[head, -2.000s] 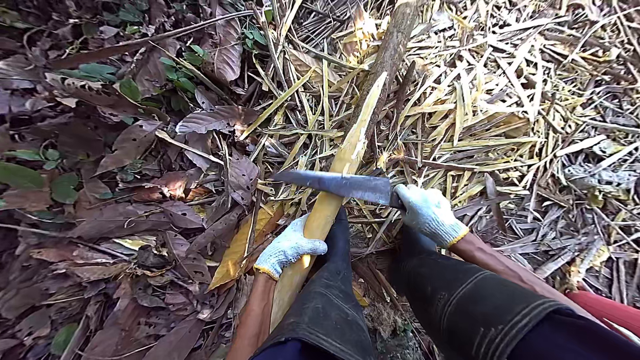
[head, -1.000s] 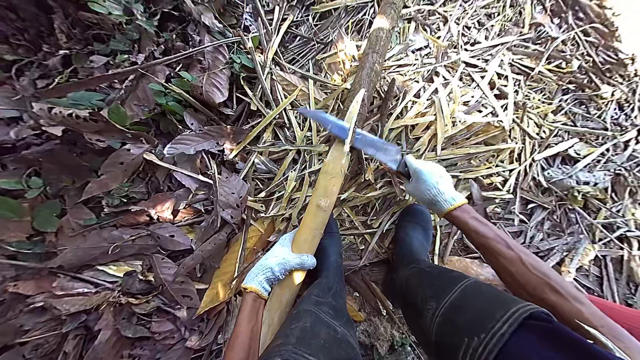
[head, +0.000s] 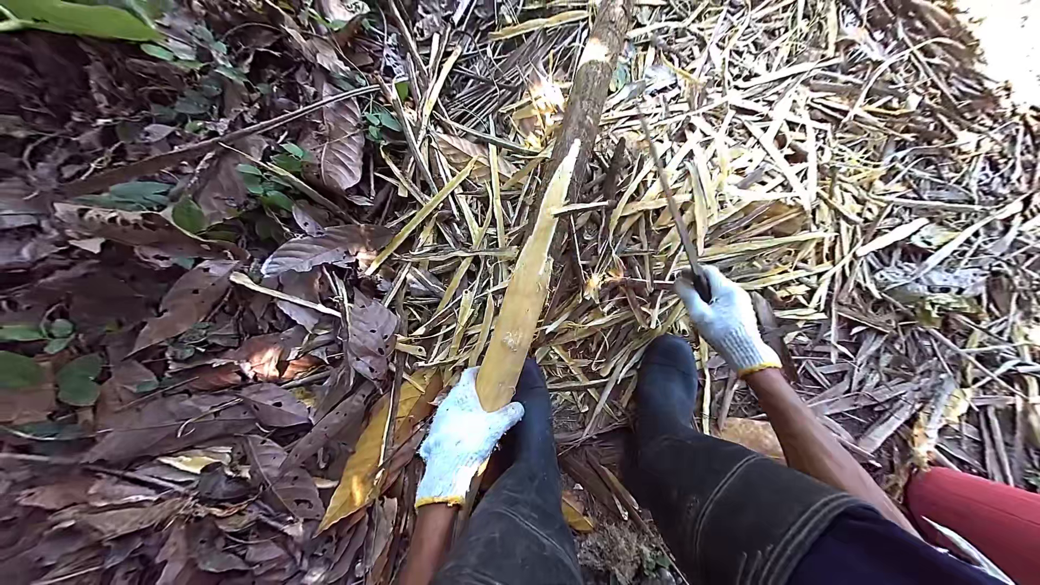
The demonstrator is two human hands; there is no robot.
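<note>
My left hand, in a white knit glove with a yellow cuff, grips a long peeled piece of pale yellow wood. The wood tapers to a jagged point, which lies over a bark-covered log. In my right hand, gloved the same way, is the dark handle of a machete. Its blade is seen nearly edge-on, points up and to the left, and stands apart from the wood, to its right. The wood's lower end is hidden behind my left hand and leg.
Yellowish wood shavings cover the ground ahead and to the right. Dry brown leaves and small green plants lie left. My boots stand close below the wood. A red object is at the lower right.
The machete was across the wood in both earlier frames. My right hand has swung it off to the right, and its blade has turned edge-on. My left hand keeps its hold on the wood.
</note>
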